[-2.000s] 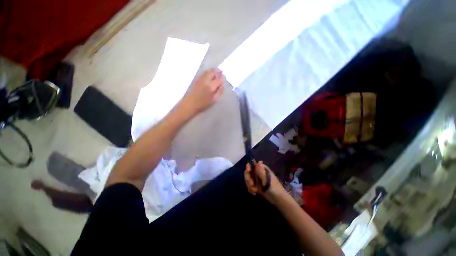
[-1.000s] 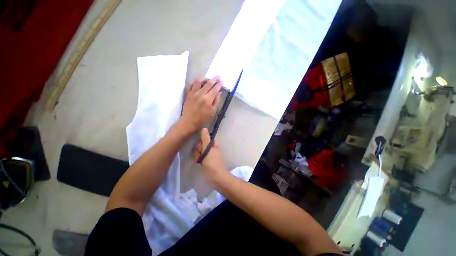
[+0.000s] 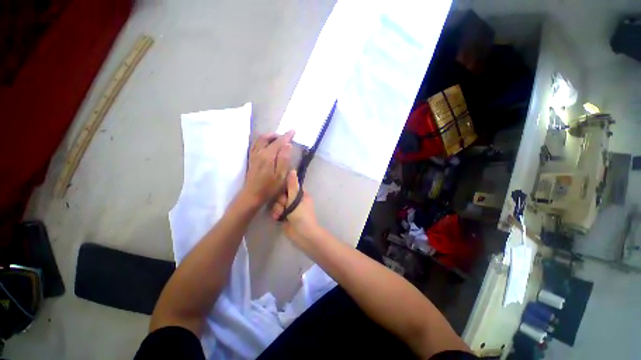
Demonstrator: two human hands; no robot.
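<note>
The bright white strip (image 3: 316, 84) lies on the thin white fabric (image 3: 376, 91), which runs to the top of the view along the table's right edge. My right hand (image 3: 294, 209) holds the black shears (image 3: 306, 165) by the handles. The blades are at the fabric's near end, the tip over the fabric beside the strip. My left hand (image 3: 267, 169) lies at the strip's near corner, fingertips touching it; whether it grips the edge is unclear. A white fabric piece (image 3: 214, 155) lies left of my left hand, by a crumpled white heap (image 3: 246, 316).
The wooden ruler (image 3: 105, 116) and red cloth (image 3: 63, 84) are at upper left. A black rectangle (image 3: 123, 278) and part of the iron (image 3: 20, 299) are at lower left. Right of the table are floor items, a sewing machine (image 3: 573, 179) and thread cones (image 3: 538, 320).
The shears have swung from beside the fabric onto its near end, and my right hand has come up close to my left. The view has turned and shifted.
</note>
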